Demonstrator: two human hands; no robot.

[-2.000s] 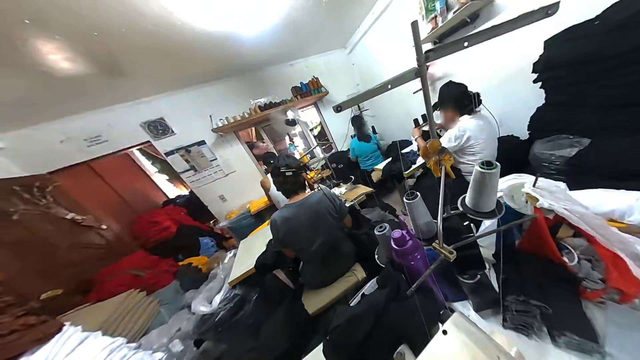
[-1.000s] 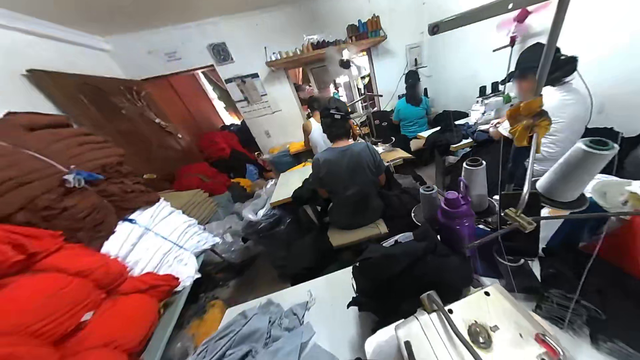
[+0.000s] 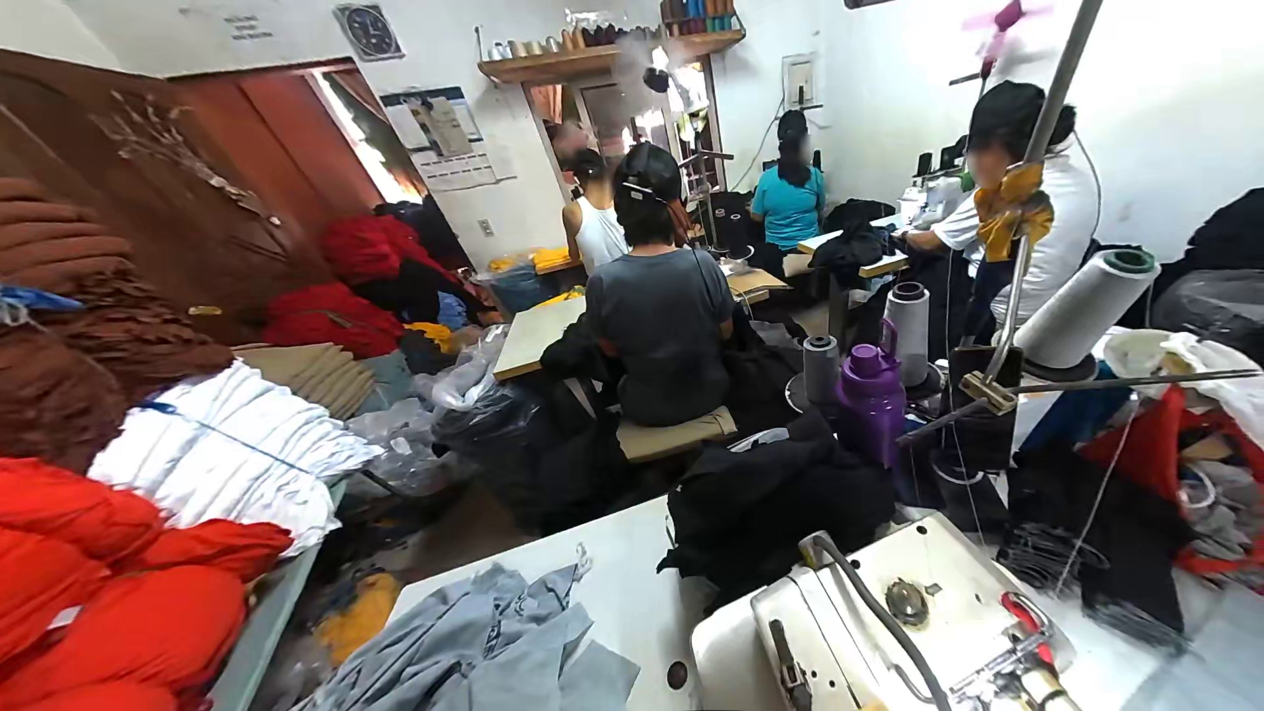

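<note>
Neither of my hands shows in the head view. At the bottom right stands a white industrial sewing machine on a white table. Grey cut fabric lies crumpled on the table to its left, and a heap of black fabric sits just behind the machine. Beyond it, a purple bottle stands beside grey thread cones. A larger grey cone leans on the thread stand, whose metal pole has a yellow cloth tied round it.
A person in a dark grey shirt sits ahead, back turned; other people work farther off. Bundles of red, white and brown fabric are piled at left. Plastic bags lie on the floor. A red bag is at right.
The view has swung left and down, bringing the red and white bundles, the grey fabric and more of the sewing machine into sight.
</note>
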